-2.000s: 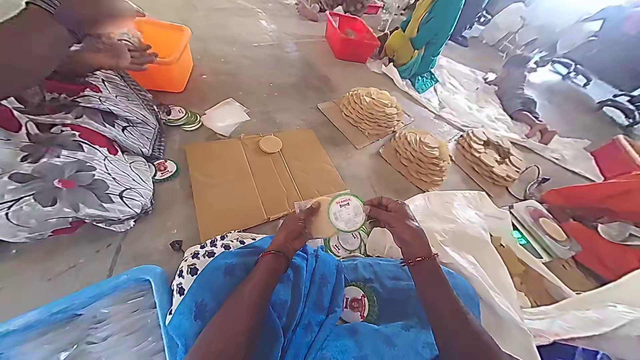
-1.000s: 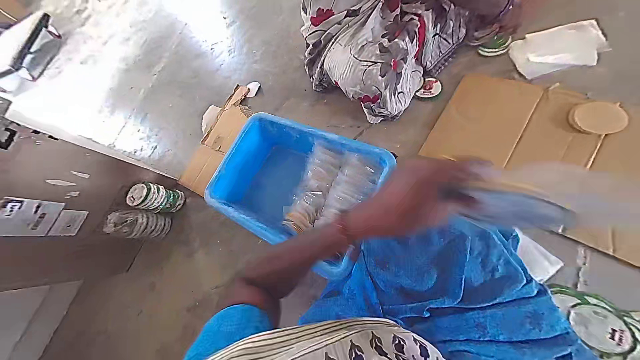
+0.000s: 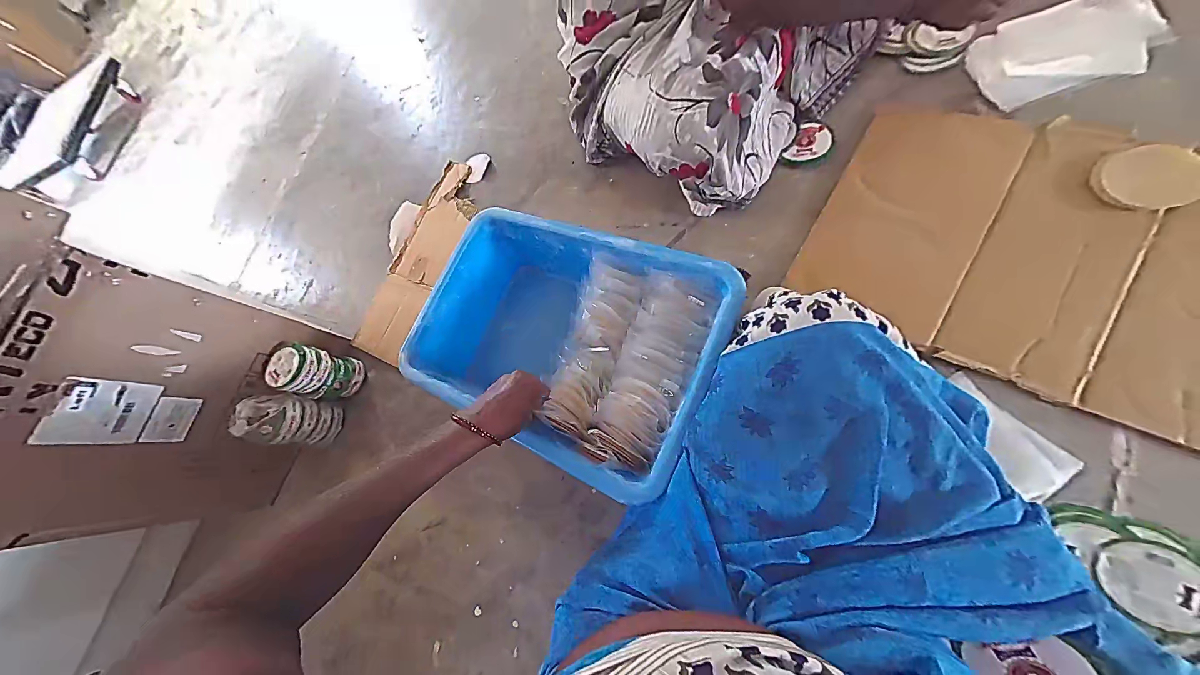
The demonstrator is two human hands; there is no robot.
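My left hand (image 3: pixel 511 403) reaches over the near left rim of a blue plastic tub (image 3: pixel 572 230), its fingers at the lower end of a row of thin, round, tan discs in clear plastic packets (image 3: pixel 605 347). The fingers are curled, and whether they grip a packet is hidden. Two rows of these packets fill the tub's right part; its left part shows bare blue bottom. My right hand is out of view. Blue cloth (image 3: pixel 825 469) covers my lap, right beside the tub. Round printed labels (image 3: pixel 1148 581) lie at the lower right.
A flattened cardboard sheet (image 3: pixel 937 216) with a stack of tan discs (image 3: pixel 1148 176) lies at right. Stacks of round labels (image 3: pixel 314 370) stand by a large cardboard box (image 3: pixel 141 347) at left. A person in patterned cloth (image 3: pixel 694 103) sits beyond the tub, near white sheets (image 3: pixel 1069 52).
The view has swung left toward the tub. My left hand, blurred above my lap a second ago, is now at the packets in the tub. Both hands held a round label two seconds ago.
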